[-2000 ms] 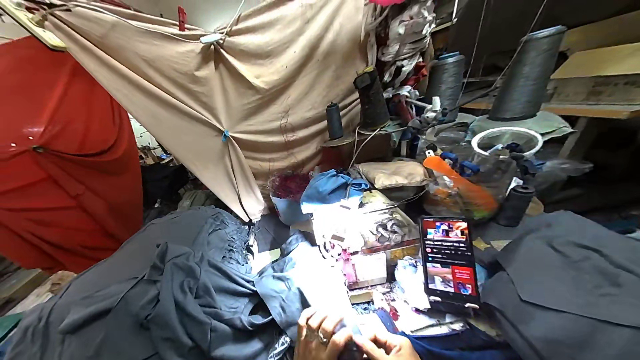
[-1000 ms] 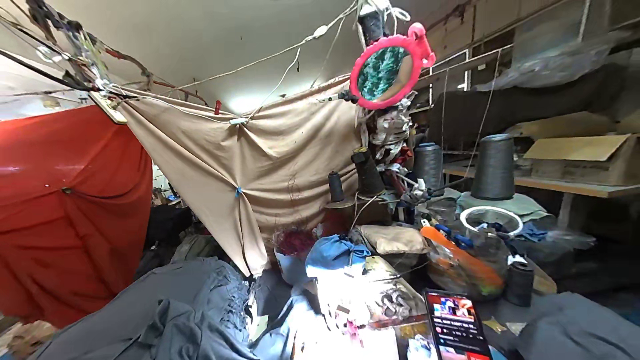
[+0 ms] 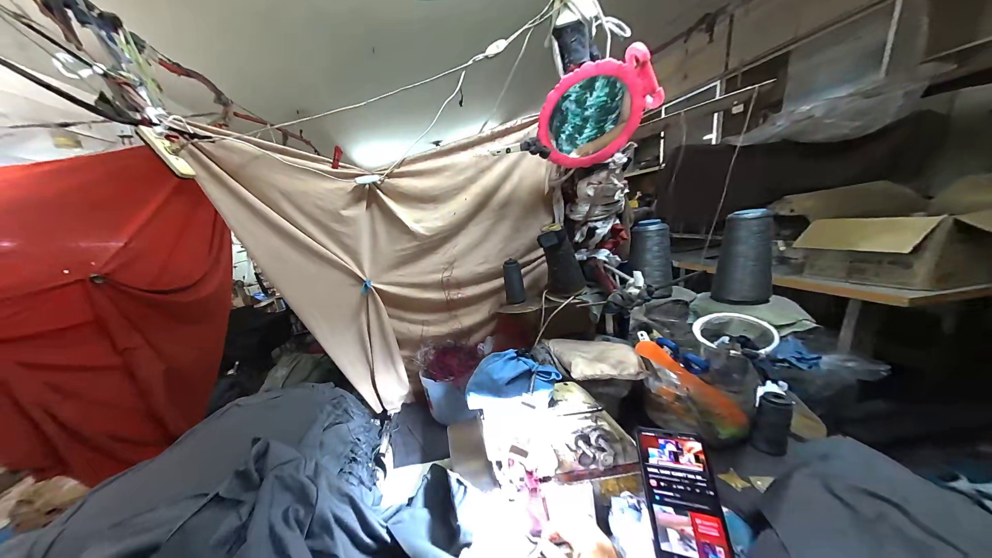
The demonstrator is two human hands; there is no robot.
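Observation:
Under a bright, glaring light at the bottom centre, a skin-toned patch shows at the frame's edge; it looks like part of my right hand (image 3: 585, 539), but what it touches is washed out. My left hand is not visible. Beside the patch stands a smartphone (image 3: 683, 492) with a lit screen. Behind the glare lies a machine's metal plate or cover (image 3: 593, 442) with dark curled parts on it. Dark grey cloth (image 3: 271, 488) is heaped to the left, and more grey cloth (image 3: 845, 496) lies at the right.
A pink-framed mirror (image 3: 593, 112) hangs above. Thread cones (image 3: 742, 256) stand at the right, near a cardboard box (image 3: 876, 248) on a table. Beige cloth (image 3: 465, 225) and red cloth (image 3: 101, 310) hang behind. A blue cloth bundle (image 3: 511, 376) and orange-handled scissors (image 3: 690, 387) lie mid-frame.
The view has tilted up, bringing the pink mirror into sight. Two seconds ago both hands showed close together at the bottom; now at most part of one does.

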